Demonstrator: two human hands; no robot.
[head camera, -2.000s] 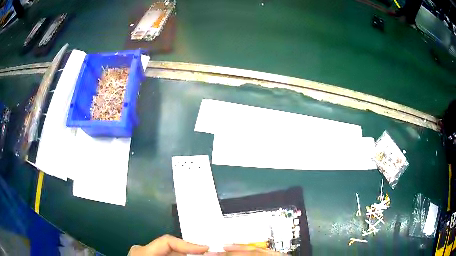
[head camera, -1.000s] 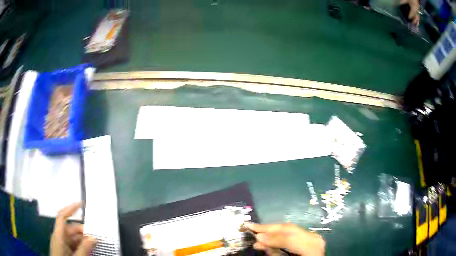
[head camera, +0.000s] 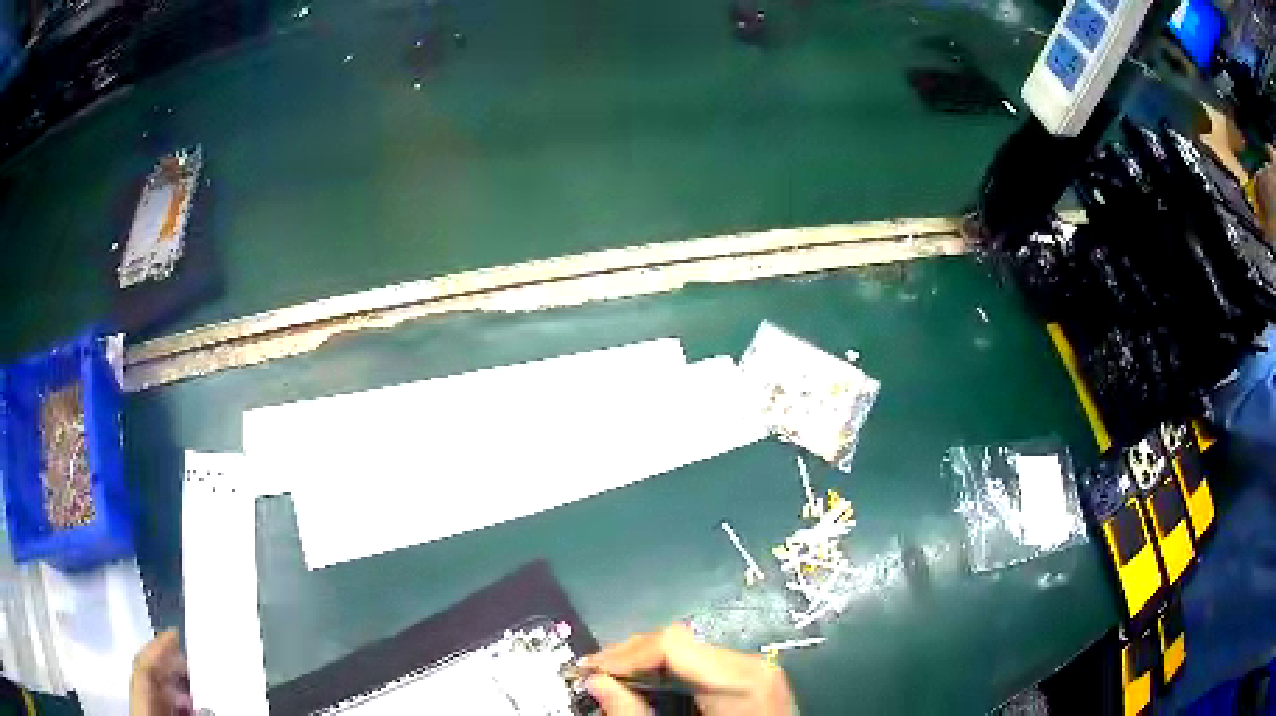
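The open phone unit (head camera: 483, 674) lies on a black foam pad (head camera: 420, 636) at the bottom edge, partly cut off. A small red spot shows near its upper right corner. My right hand (head camera: 686, 671) holds a dark pen-like tool (head camera: 655, 685) with its tip end at the unit's right end; the fingers hide the exact contact. My left hand (head camera: 161, 674), cut off by the bottom edge, is at the lower left beside the sticker sheet (head camera: 224, 588), a white strip with dark dots at its far end. The fingertips are at the strip's left edge; their grip is hidden.
Blank white sheets (head camera: 518, 448) lie ahead. A blue bin (head camera: 112, 462) of small parts stands left. A zip bag (head camera: 812, 392), loose slivers (head camera: 816, 560) and a second bag (head camera: 1015, 504) lie right, near black-and-yellow items (head camera: 1154, 532). A belt phone (head camera: 161, 217) lies beyond the pale rail (head camera: 560, 280).
The view has swung right, so the bench things sit further left. My right hand has come from the sticker sheet to the phone's right end, now with the dark tool visible.
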